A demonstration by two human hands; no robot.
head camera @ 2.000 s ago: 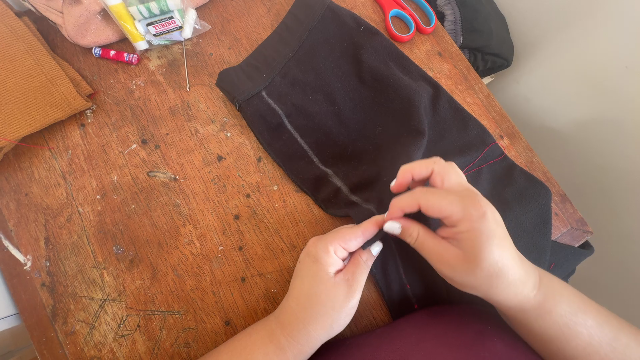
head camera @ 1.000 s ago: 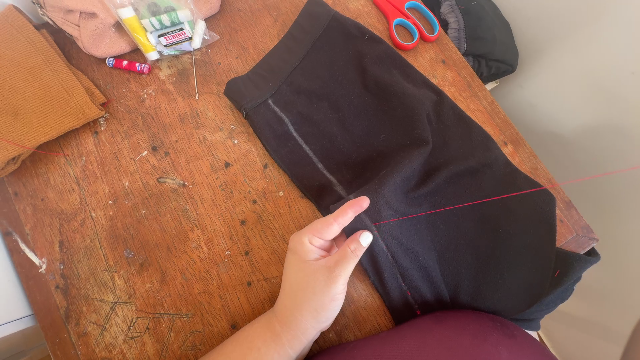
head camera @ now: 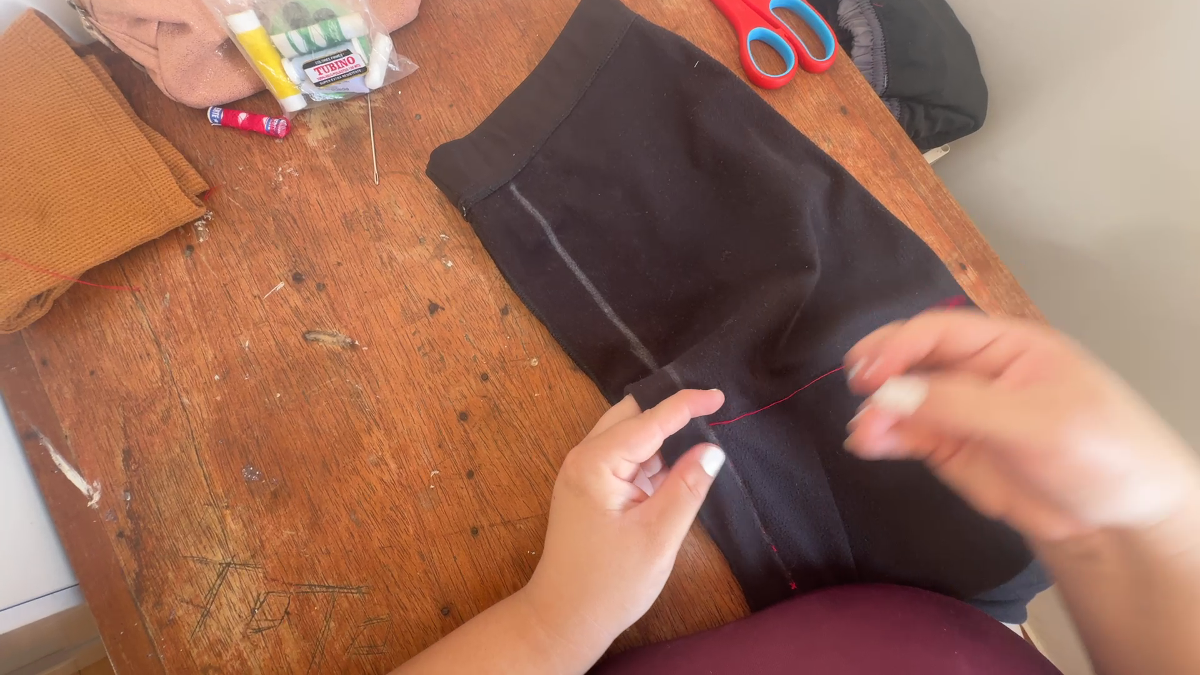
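A black fabric garment (head camera: 712, 187) with a wide waistband lies across the wooden table. A pale line runs down it, with red stitches low on the same line. At its left edge my left hand (head camera: 637, 516) holds a fold of the cloth, index finger and thumb apart on top. Red thread (head camera: 778, 403) runs from the cloth near those fingertips toward my right hand (head camera: 994, 422). That hand is blurred above the garment's right side, thumb and fingers pinched close together. Whether a needle is between them cannot be made out.
Red-and-blue scissors (head camera: 773, 47) lie at the top edge beside dark bundled cloth (head camera: 928, 75). A plastic bag of thread tubes (head camera: 314, 56), a red thread spool (head camera: 248, 122) and a needle (head camera: 373, 145) are at the upper left. Folded mustard fabric (head camera: 84, 178) sits far left on the wooden table (head camera: 281, 394).
My right hand, at the seam two seconds ago and out of view one second ago, is back at the right. The red thread, taut a second ago, now curves slightly. My left hand stays at the cloth.
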